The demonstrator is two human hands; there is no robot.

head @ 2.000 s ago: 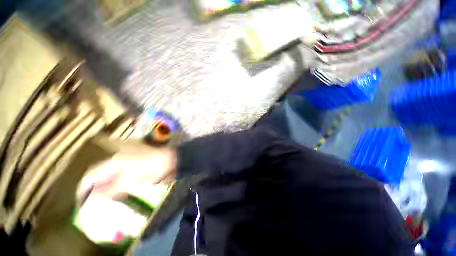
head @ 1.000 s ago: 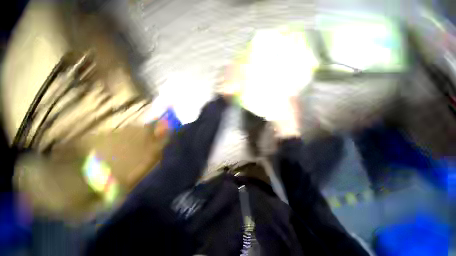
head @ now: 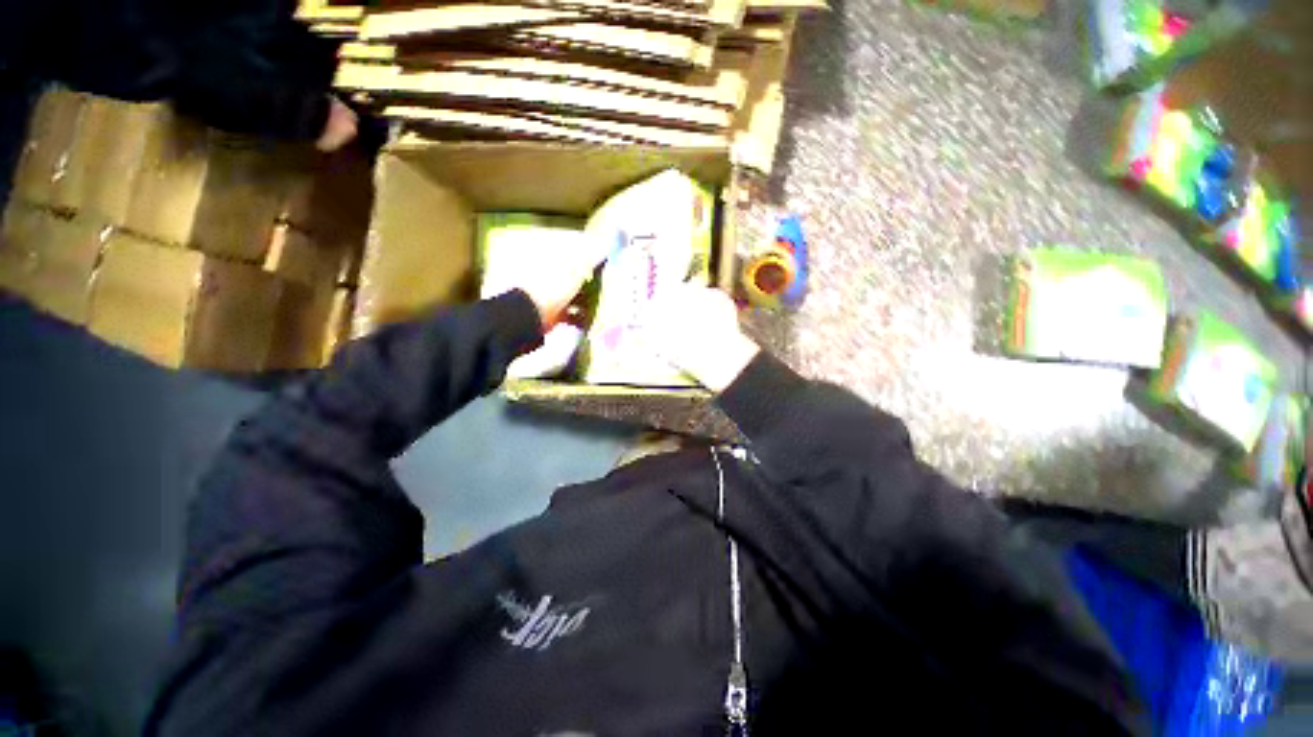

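Note:
An open shipping carton stands in front of me. A white product box with pink-purple lettering is tilted inside its opening. My right hand holds the right side of this box. My left hand is at its left side, with the fingers partly hidden. Another white and green product box lies in the left part of the carton. The tape dispenser lies just right of the carton.
Flat cartons are piled behind the carton. Stacked sealed cartons stand at left, near another person's hand. More product boxes lie on the speckled bench at right. A blue crate is at lower right.
The view has turned, bringing the carton to the centre. Both hands, blurred over the bench a second ago with a bright object between them, are now at the carton with a product box.

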